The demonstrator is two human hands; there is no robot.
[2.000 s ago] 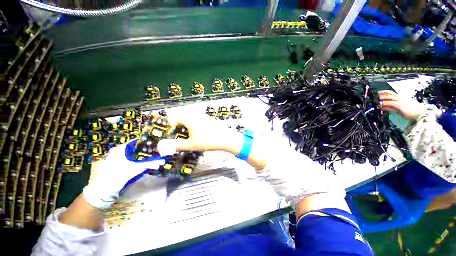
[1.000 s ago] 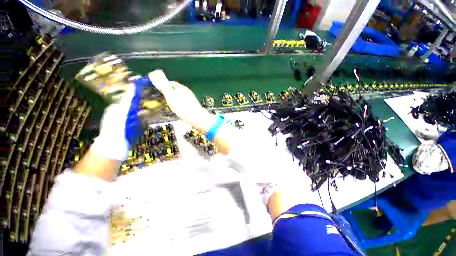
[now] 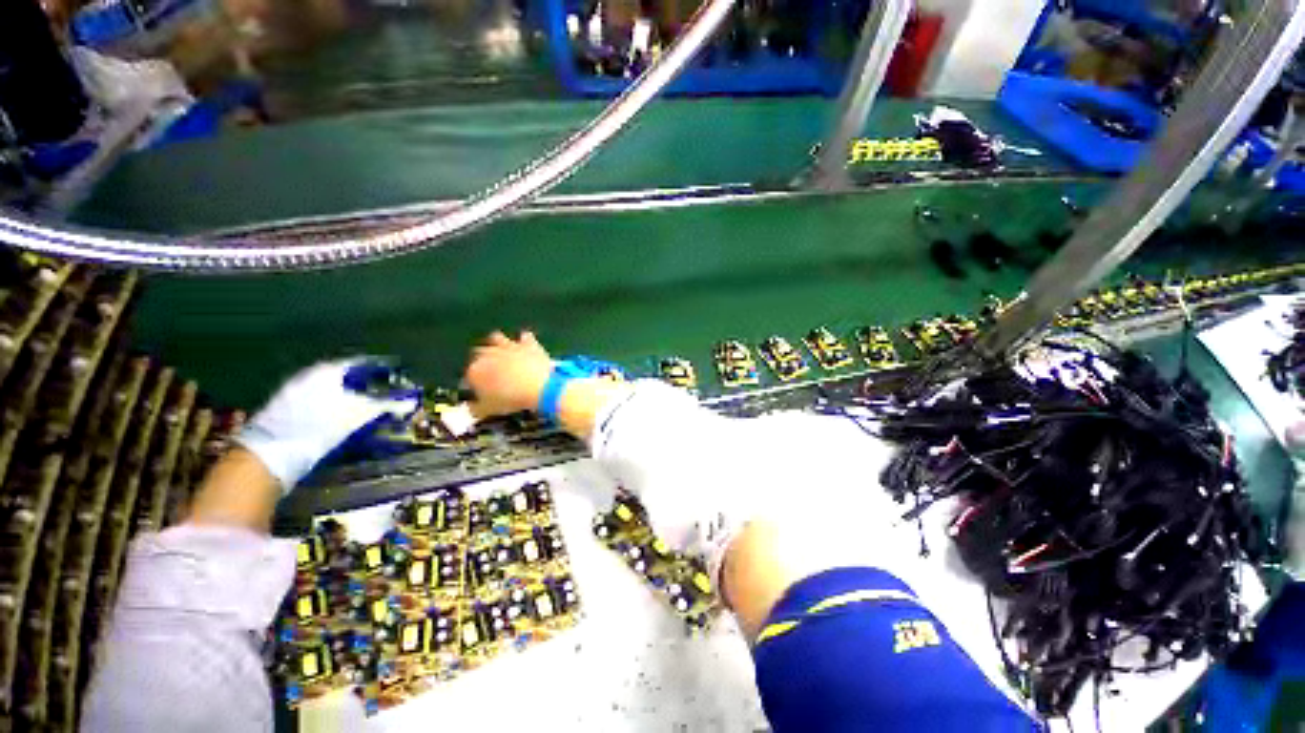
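My left hand [image 3: 322, 415], in a white glove with blue fingers, is at the near edge of the green conveyor belt [image 3: 372, 315]. My right hand [image 3: 510, 375], with a blue wrist strap, is just right of it, fingers curled down, with white covers on the fingertips. A board piece with yellow parts [image 3: 444, 415] shows between the hands at the belt's rail; both hands appear to touch it. Circuit board panels [image 3: 429, 580] lie on the white bench below the hands. Another short panel [image 3: 656, 556] lies right of them, by my right forearm.
Single boards [image 3: 734, 361] stand in a row along the belt to the right. A large heap of black cables [image 3: 1095, 501] covers the right bench. Stacked panels [image 3: 86, 487] fill the left. A silvery hose [image 3: 429, 229] arches overhead, and a metal post [image 3: 1131, 215] stands at right.
My hands have moved from over the bench to the belt's edge, lowering the boards from their raised, blurred position. The view has shifted, showing the panels on the bench more fully.
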